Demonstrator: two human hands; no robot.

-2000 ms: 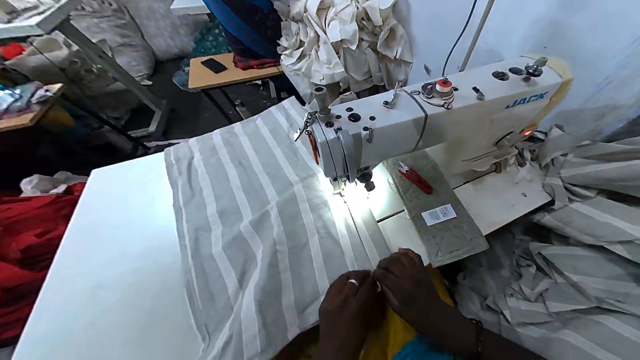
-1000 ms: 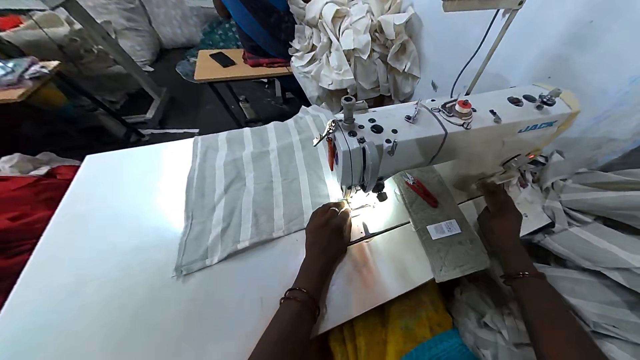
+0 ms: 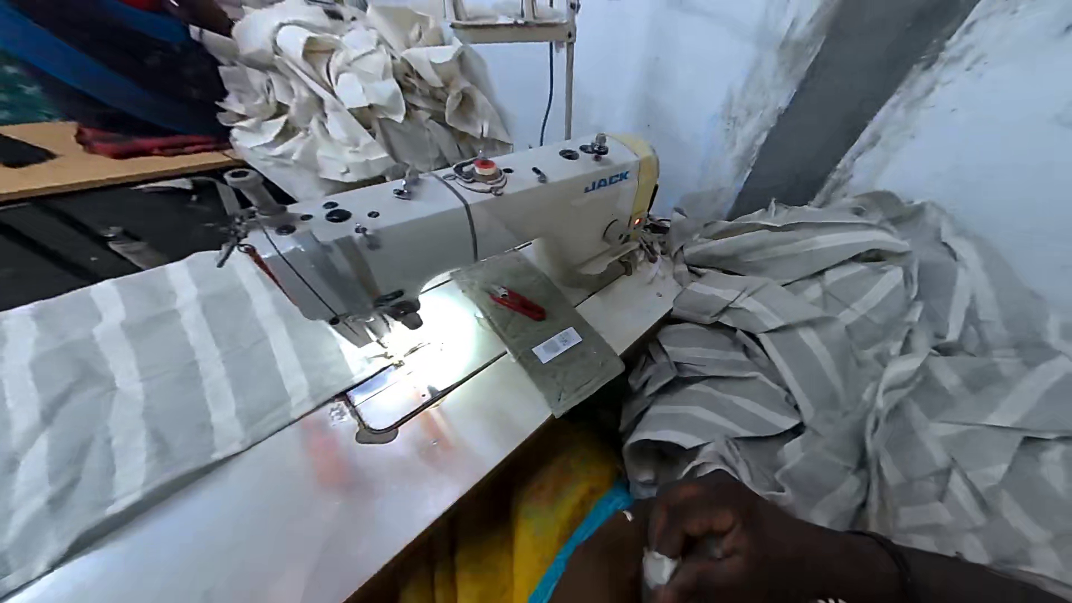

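Observation:
My right hand is low in the view, fingers curled around a small piece of pale cloth. My left hand is close beside it, its fingers mostly hidden. Both are over my lap, in front of the heaped grey-and-white striped fabric. A Jack sewing machine stands on the white table, its lamp lighting the needle area. A flat striped fabric panel lies left of the needle, its near edge running to the presser foot. Neither hand touches that panel.
Red-handled thread snips lie on a grey-green pad at the machine bed. Behind the machine is a pile of cream cloth. A wooden table with folded red cloth is at upper left, a person in dark blue clothing beside it.
My left hand has left the needle area and my right hand the machine's right end; both are now together at my lap. The view has swung right.

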